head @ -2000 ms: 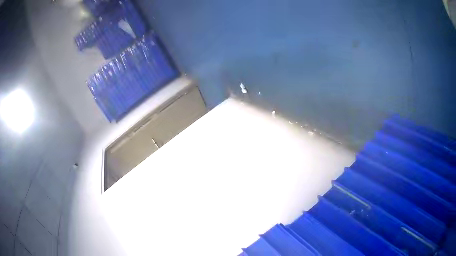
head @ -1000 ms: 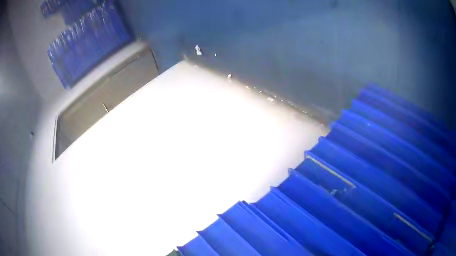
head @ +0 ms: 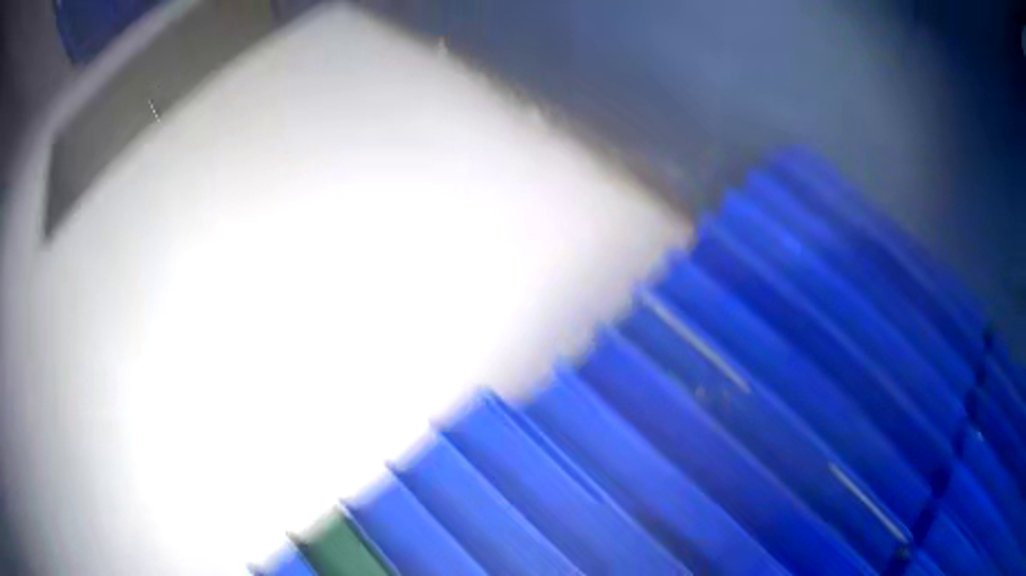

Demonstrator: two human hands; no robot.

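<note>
No hand is in the picture. A long stack of blue ribbed trays lies nearest, running aslant from the lower left to the upper right. One green tray shows among them near the bottom edge. A dark line crosses the stack at the right. The view is tilted and blurred, and what the trays hold cannot be seen.
A glaring white surface fills the middle and left, with a grey-brown panel at its upper left. Part of another blue crate shows at the top left corner. The blue floor lies beyond, at the top and right.
The view has shifted. The near stack fills more of the frame and its green tray has come into view. The white surface and far blue crates have slid up and left, mostly out.
</note>
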